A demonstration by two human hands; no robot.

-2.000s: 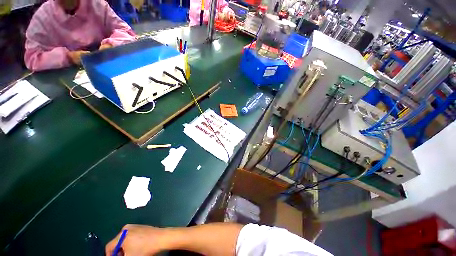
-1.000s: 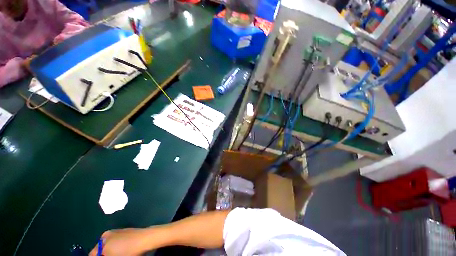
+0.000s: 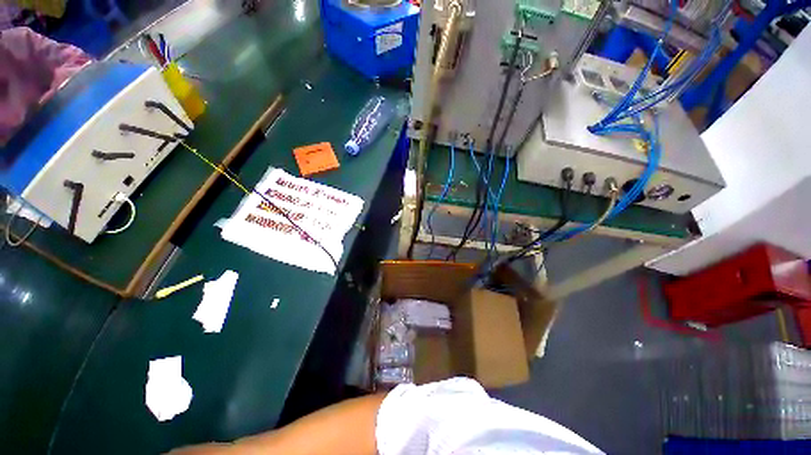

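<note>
My right forearm and white sleeve [image 3: 471, 418] reach in from the bottom centre towards the lower left. My right hand is cut off by the bottom edge, and no fingers or tool show. My left hand is out of the picture. Nearest on the dark green bench top lie two irregular white pieces, one low [image 3: 168, 389] and one further up [image 3: 215, 302]. A pale yellow stick [image 3: 180, 286] lies beside the upper piece. A white sheet with rows of red-brown marks [image 3: 289, 219] lies beyond them, with a thin lead across it.
A white instrument with blue top [image 3: 116, 155] stands at the left. An orange block [image 3: 316, 159], a clear bottle [image 3: 369, 125] and a blue container [image 3: 369, 40] are further back. An open carton [image 3: 498, 338] is below the bench's right edge. A grey box with blue tubes [image 3: 614, 151] stands right.
The view has turned right and down, so bench items sit further left. My right hand and its blue pen-like tool, partly visible before, have passed below the bottom edge.
</note>
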